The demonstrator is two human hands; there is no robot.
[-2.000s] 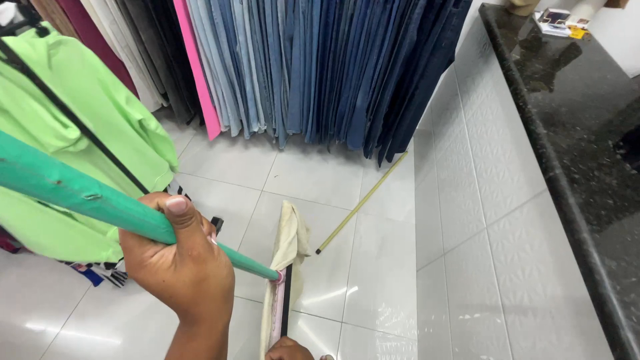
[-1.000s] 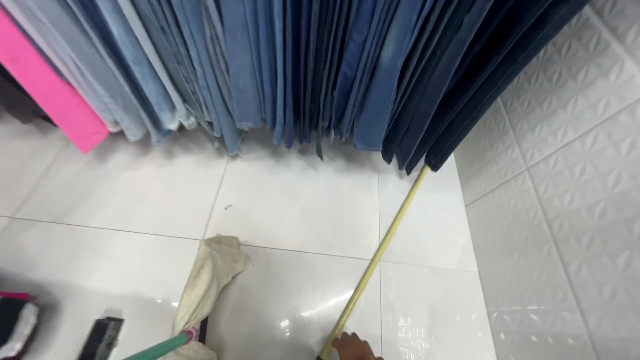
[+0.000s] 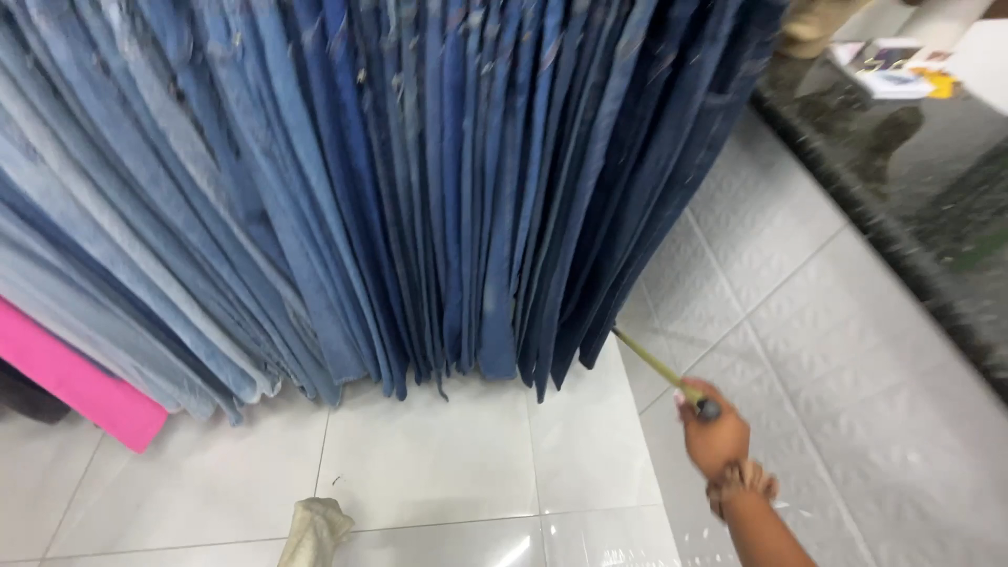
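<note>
My right hand (image 3: 715, 433), with a brown scrunchie (image 3: 742, 487) at the wrist, is closed around the near end of a thin yellow-green pole (image 3: 652, 358). A dark cap tips the pole, whose far part runs behind the hems of the dark jeans (image 3: 630, 260) beside the tiled wall. At the bottom edge, part of a cream cloth (image 3: 315, 529) shows on the floor; whatever it is attached to is out of frame. My left hand is not in view.
Hanging jeans (image 3: 425, 197) fill the upper middle, with a pink garment (image 3: 87, 386) to their left. White embossed tiles (image 3: 850, 354) face the counter's side at right, under a dark granite counter top (image 3: 835, 173) holding small items. Pale floor tiles (image 3: 433, 457) lie below.
My right hand has lifted the near end of the yellow-green pole, which earlier lay on the floor. My left hand, seen two seconds ago on the green handle, has left the view.
</note>
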